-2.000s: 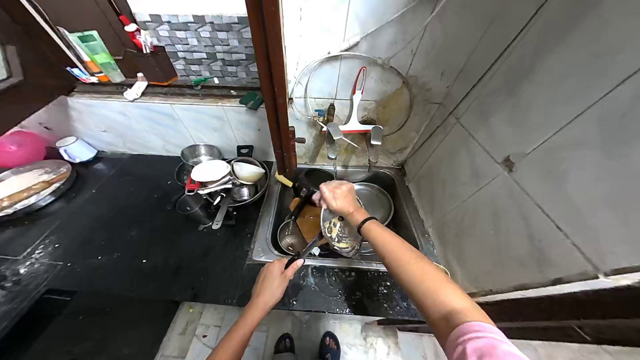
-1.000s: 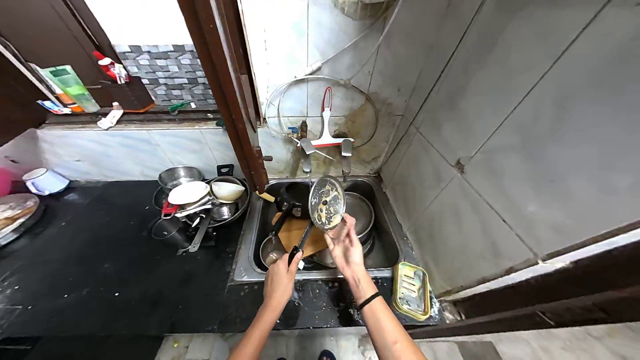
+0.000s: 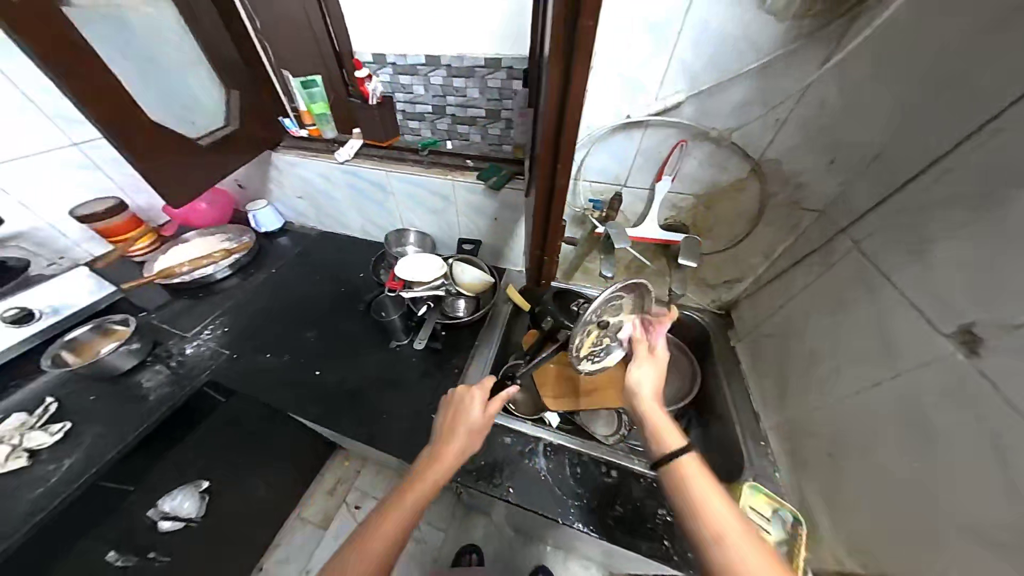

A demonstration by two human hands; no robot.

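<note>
My left hand (image 3: 472,412) is closed around the dark handle of a utensil whose round metal head (image 3: 612,326) is tilted over the sink; pale smears coat it. At the right edge of that head, my right hand (image 3: 650,360) holds a pinkish scrubber or cloth (image 3: 658,322) against it. Beneath, the steel sink (image 3: 724,384) holds a wooden board (image 3: 576,384), a round pan (image 3: 680,372), a dark pan (image 3: 560,304) and a small steel bowl (image 3: 524,400).
Left of the sink, bowls and utensils are stacked in a wide pan (image 3: 480,312). A soap tray (image 3: 772,520) lies at the sink's right front corner. Taps (image 3: 608,244) and a squeegee (image 3: 656,216) are at the wall. Farther left stand a floury plate (image 3: 200,254) and a steel bowl (image 3: 100,348).
The view has swung left. My right hand, which had bare fingers at the round head's edge a second ago, now has a pinkish scrubber or cloth against it. My left hand keeps its hold.
</note>
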